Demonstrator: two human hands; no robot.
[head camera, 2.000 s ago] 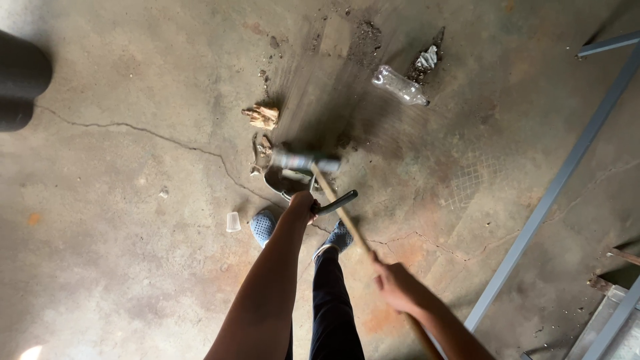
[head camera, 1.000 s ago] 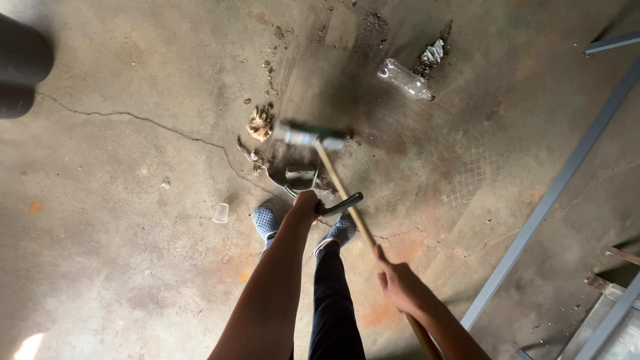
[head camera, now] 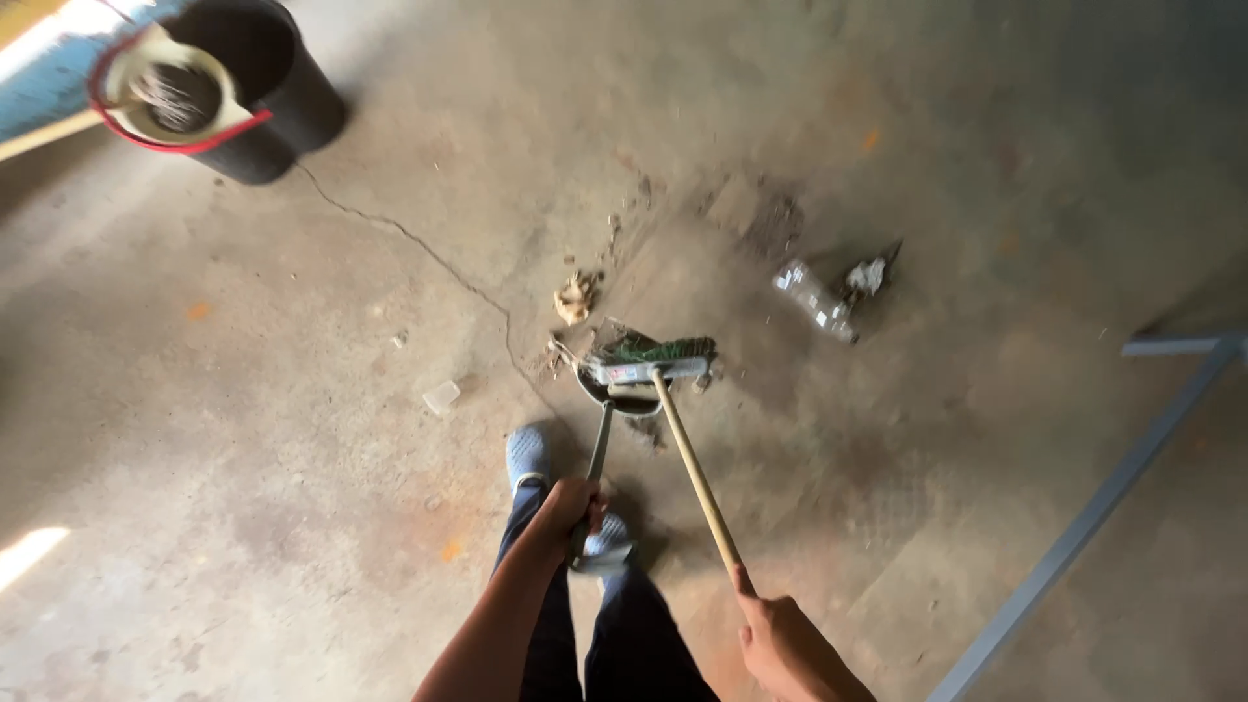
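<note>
My left hand [head camera: 572, 507] is closed around the handle [head camera: 602, 444] of a dustpan [head camera: 588, 383] that lies on the concrete floor just ahead of my feet. My right hand [head camera: 780, 634] grips the wooden handle [head camera: 704, 487] of a broom. The broom's head [head camera: 655, 370], grey with green bristles, rests over the dustpan and hides much of its inside. Crumpled tan scraps [head camera: 577, 296] lie just beyond the pan. A clear plastic bottle [head camera: 817, 300] is on its side to the right, beside a crumpled silvery wrapper [head camera: 866, 277]. Loose dark dirt [head camera: 775, 224] is spread farther off.
At the upper left stand black buckets [head camera: 317, 102], one with a red-rimmed wringer [head camera: 219, 136] and a mop. A small clear plastic cup [head camera: 442, 397] lies left of my shoes [head camera: 527, 453]. A grey metal frame bar [head camera: 1082, 526] crosses the right side.
The broom head has come back from beyond the dustpan to over it. The dustpan's handle now points toward me rather than off to the right. The view has shifted and turned, bringing the mop bucket in.
</note>
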